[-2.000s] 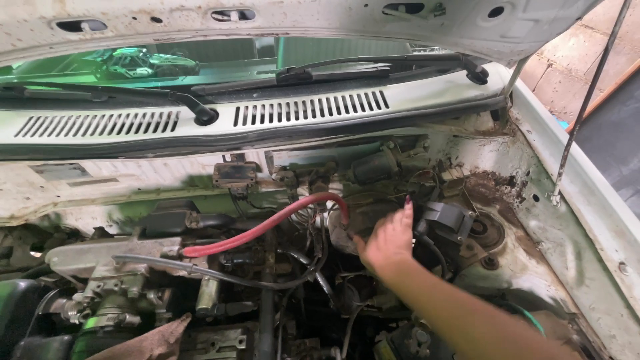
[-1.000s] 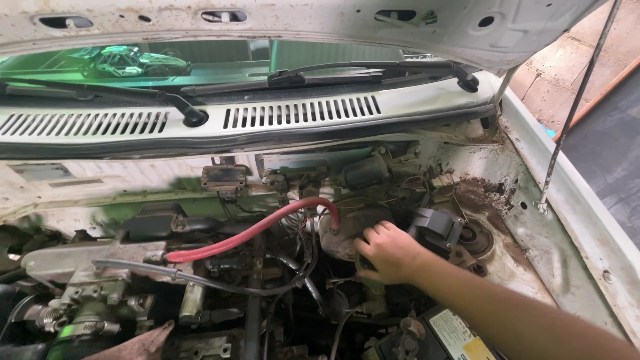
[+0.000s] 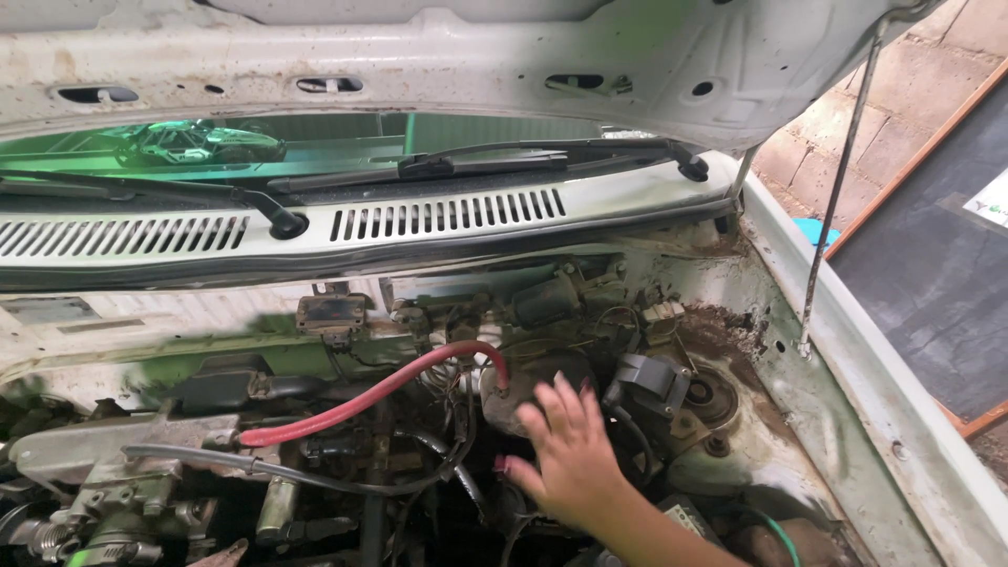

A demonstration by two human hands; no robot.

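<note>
My right hand (image 3: 571,453) is over the engine bay with its fingers spread and nothing held. It hovers at, or lightly touches, the round brake booster (image 3: 512,402); which of the two cannot be told. A red hose (image 3: 370,398) runs from the booster to the metal intake manifold (image 3: 118,445). Right of the hand sits a dark ignition coil (image 3: 650,382) near the strut mount (image 3: 709,398). A thin grey hose (image 3: 315,476) crosses below the red one. My left hand is out of view.
The raised white hood (image 3: 472,63) hangs above, held by a prop rod (image 3: 839,189). Behind the bay are the slotted cowl panel (image 3: 449,216) and the wipers. A battery (image 3: 685,520) lies partly under my forearm. The fender edge (image 3: 890,378) bounds the right side.
My right hand has shifted against the brake booster, and its fingers, more bent one second ago, are now spread. The red hose stays attached at both ends.
</note>
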